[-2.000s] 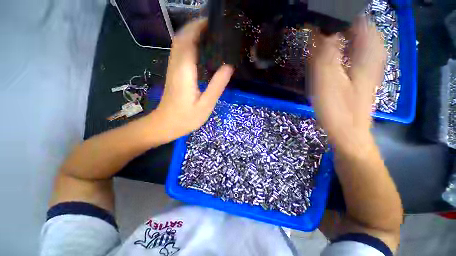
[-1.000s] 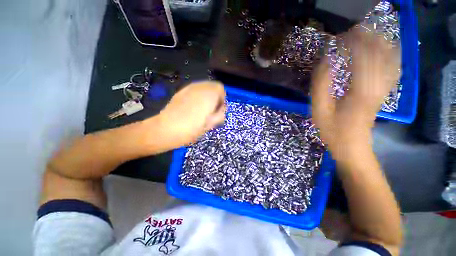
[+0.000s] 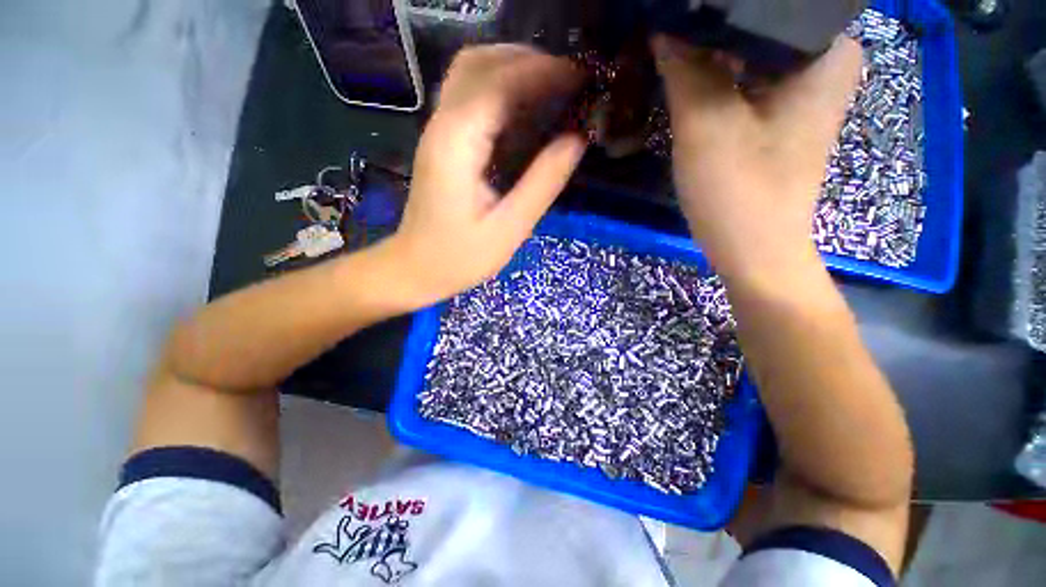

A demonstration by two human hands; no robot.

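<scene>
My left hand reaches to the dark machine base beyond the near tray, thumb and index finger apart around a dark gap. Its fingertips are in shadow and blurred. My right hand is at the right of the base, under the dark press head, its fingertips partly hidden. Whether either hand holds a part cannot be seen. The near blue tray is full of short silver metal sleeves. The far blue tray at the right also holds metal sleeves.
A smartphone stands at the upper left, with a clear tub behind it. A key ring with keys lies on the black bench at left. A clear plastic tub is at the far right edge.
My left hand has moved from the near tray's corner up to the machine base. My right hand has moved left from the far tray. The dark press head is in view again above the hands.
</scene>
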